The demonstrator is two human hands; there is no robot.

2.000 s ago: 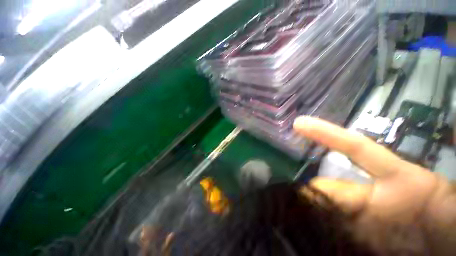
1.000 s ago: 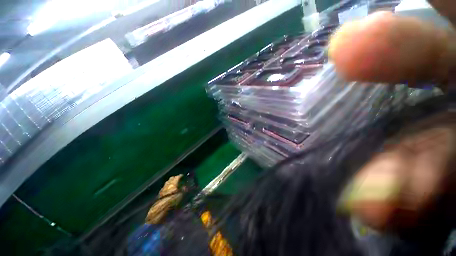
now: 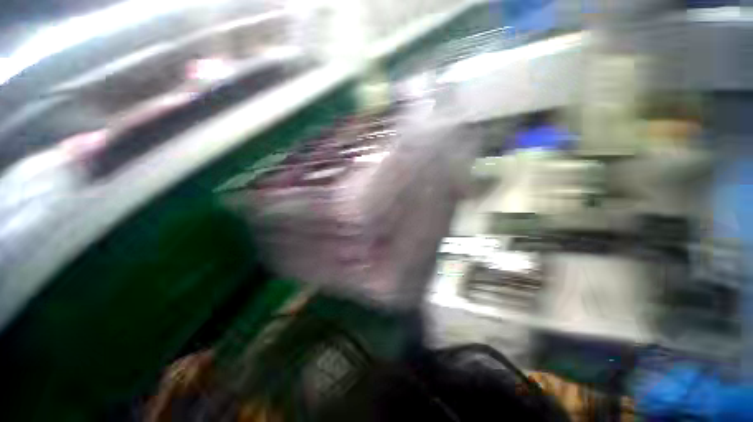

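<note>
A tall stack of clear blister trays point(image 3: 347, 218) with dark-red parts stands on the green bench point(image 3: 157, 255), left of the picture's middle. A fixture with bright parts point(image 3: 504, 276) lies on the pale machine to its right. The picture is strongly blurred. A skin-toned patch at the bottom left may be my left hand point(image 3: 186, 386), cut by the edge. Another skin-toned patch at the bottom right may be my right hand point(image 3: 565, 396). Whether either holds anything cannot be seen. Dark hair or cloth covers the bottom middle.
The white machine point(image 3: 611, 107) with its upright rises at the right. A blue patch point(image 3: 541, 138) shows behind the fixtures. Another blue patch point(image 3: 681, 396), perhaps a sleeve, is at the bottom right. A pale conveyor edge point(image 3: 165, 157) curves along the left.
The view has swung right, so the tray stack sits further left and more of the machine shows. The large hand in front of the trays at the right has left that place.
</note>
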